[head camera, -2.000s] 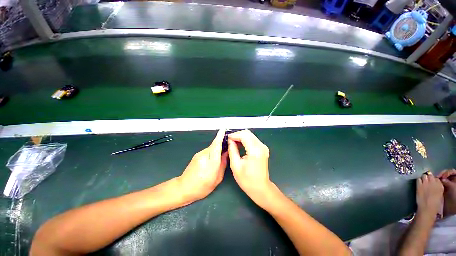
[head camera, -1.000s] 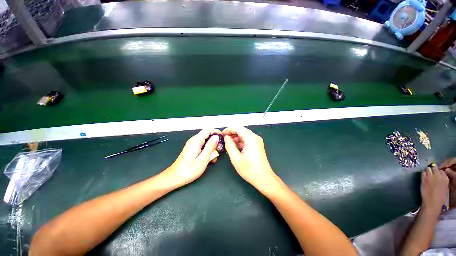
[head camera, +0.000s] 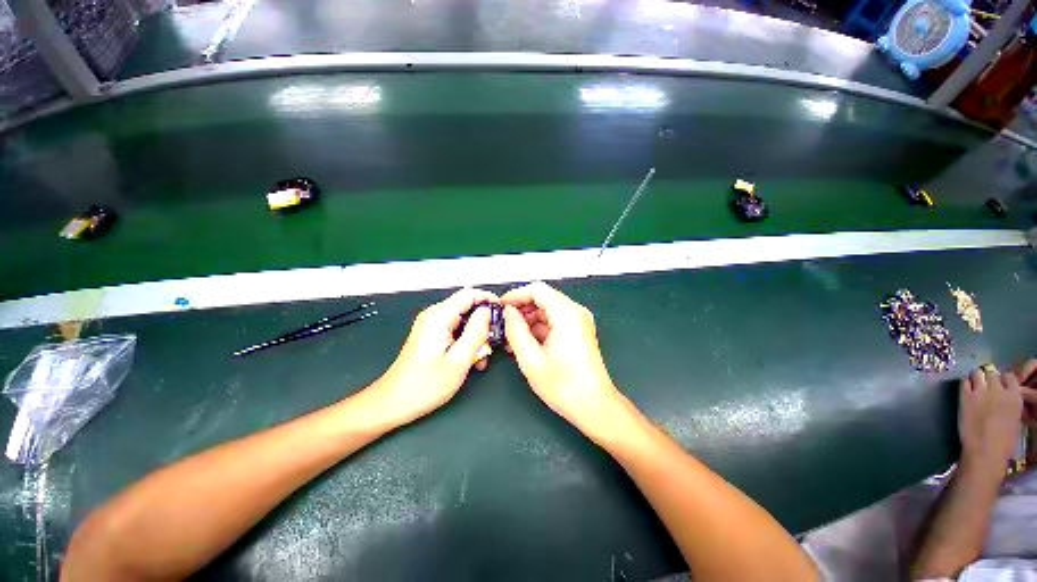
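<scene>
A small black electronic unit (head camera: 497, 325) is held between the fingertips of both my hands, near the white edge strip. My left hand (head camera: 438, 355) grips its left side, with a bit of a white part showing under the fingers. My right hand (head camera: 560, 350) has its thumb and fingers on the unit's right side. The fingers hide most of the unit, and I cannot tell whether a small part is pinched there. Black tweezers (head camera: 305, 331) lie on the dark green bench left of my hands.
Black units (head camera: 293, 194) with battery parts lie spaced on the green belt (head camera: 512, 210) beyond the white strip (head camera: 398, 274). A thin pale rod (head camera: 628, 211) lies there too. A clear bag (head camera: 66, 392) is far left. Small-part piles (head camera: 919, 331) and another person's hands (head camera: 993, 407) are at right.
The unit has turned in my fingers and shows more than two seconds ago. Both hands sit slightly further left. The units on the belt have shifted left in view.
</scene>
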